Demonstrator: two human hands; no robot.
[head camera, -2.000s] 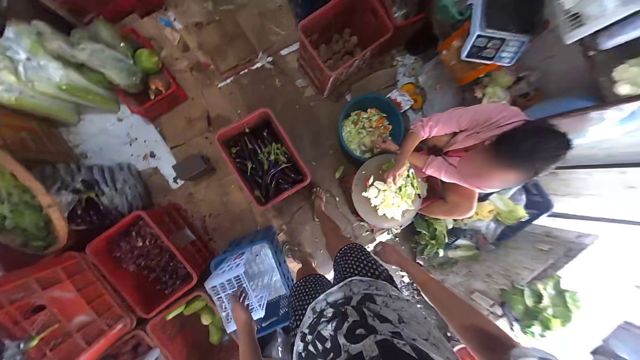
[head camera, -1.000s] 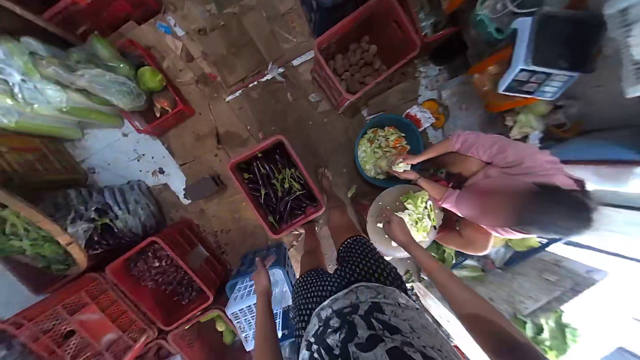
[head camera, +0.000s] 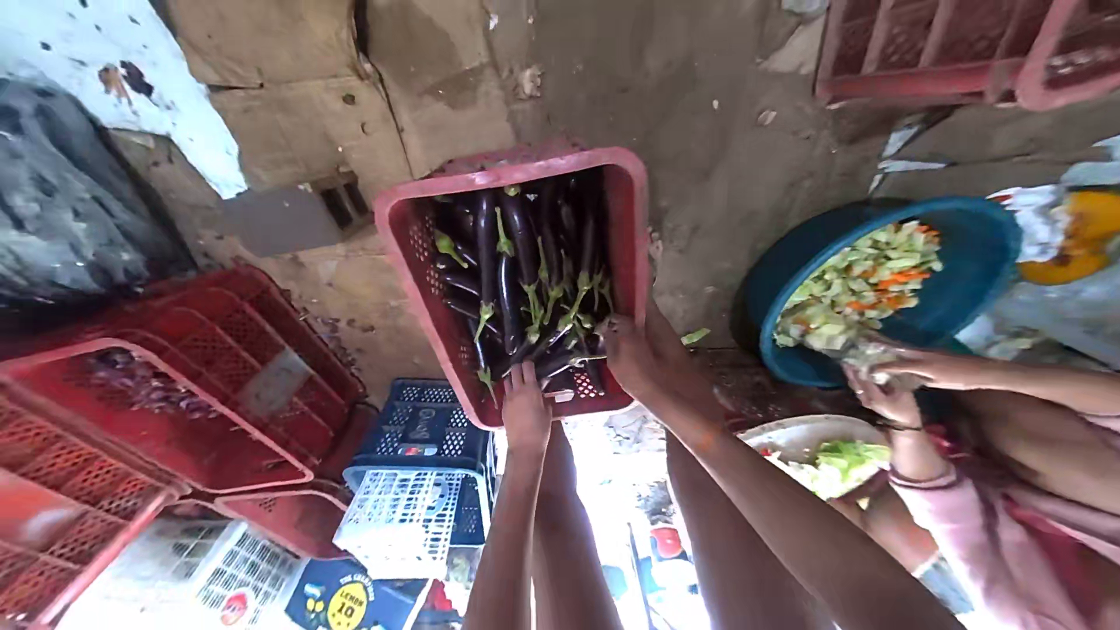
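A red plastic crate (head camera: 643, 262) of long purple eggplants (head camera: 525, 236) stands on the floor in front of me, tilted in the view. My left hand (head camera: 528, 402) reaches over its near edge, fingertips on the eggplants near the bottom of the crate; whether it grips one is unclear. At the crate's near right corner is my right hand (head camera: 628, 357), fingers bent around green eggplant stems; its hold is partly hidden. Loose stems and calyxes point toward both hands.
On the right, another person's hands (head camera: 884, 376) hold cut vegetables over a blue basin (head camera: 980, 262); a pale bowl of cut greens (head camera: 770, 433) lies below. Red crates (head camera: 166, 437) and blue and white baskets (head camera: 402, 516) stand left. A grey hollow block (head camera: 289, 214) lies on the cardboard-covered floor (head camera: 455, 96).
Both my hands have moved into the eggplant crate; a second ago the left was over the blue and white baskets and the right by the pale bowl. The view has come much closer to the crate.
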